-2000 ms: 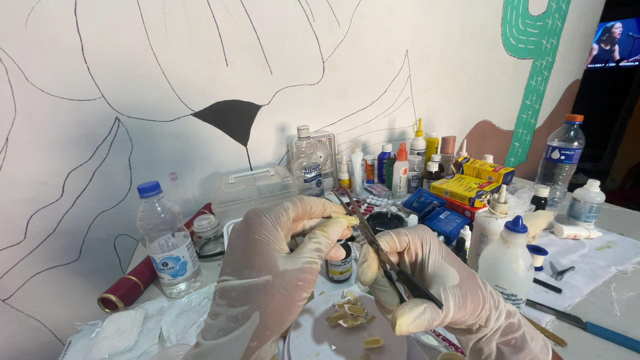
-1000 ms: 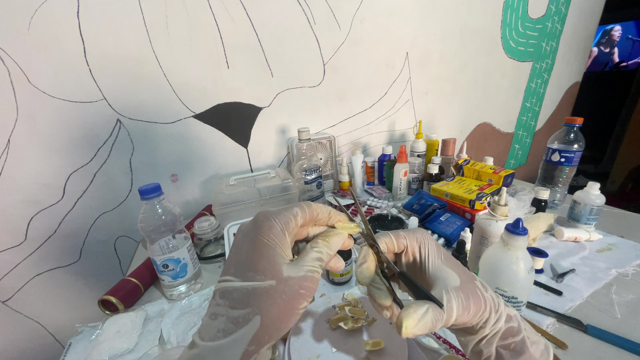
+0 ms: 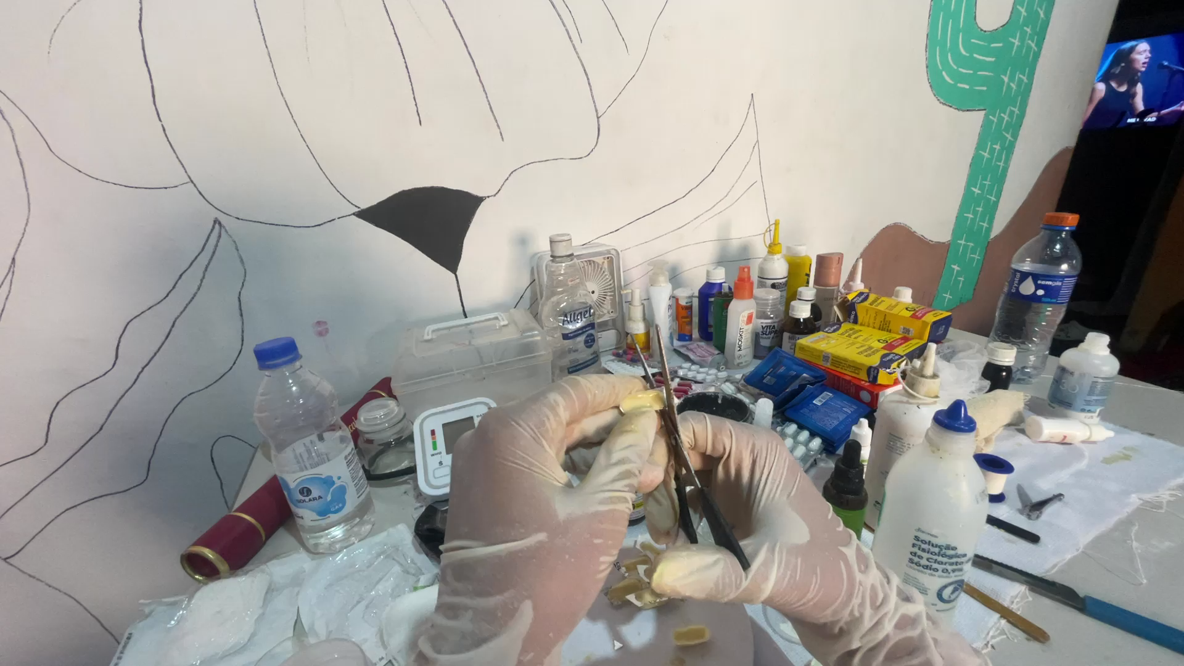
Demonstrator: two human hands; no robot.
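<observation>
Both hands wear thin translucent latex gloves. My left hand (image 3: pixel 546 499) pinches a small yellowish piece (image 3: pixel 642 400) between thumb and fingertips, near the middle of the view. Fingers and thumb of my right hand (image 3: pixel 777 518) are around the dark handles of metal scissors (image 3: pixel 680 435); the blades point up, slightly parted, beside the yellowish piece. Below the hands lie several small yellowish pieces (image 3: pixel 634 583) on a pale round surface, with one larger piece (image 3: pixel 691 635) apart from them. The material of these pieces cannot be told.
Left stand a blue-capped water bottle (image 3: pixel 314 462) and a maroon tube (image 3: pixel 236 532). Behind are a clear plastic box (image 3: pixel 472 356), a digital monitor (image 3: pixel 449 449) and several small bottles. At right are yellow boxes (image 3: pixel 856 350), a saline bottle (image 3: pixel 932 518) and a blue-handled tool (image 3: pixel 1128 624).
The scissors have turned more upright, their blades closer together than one second ago. My left hand still pinches a yellowish piece.
</observation>
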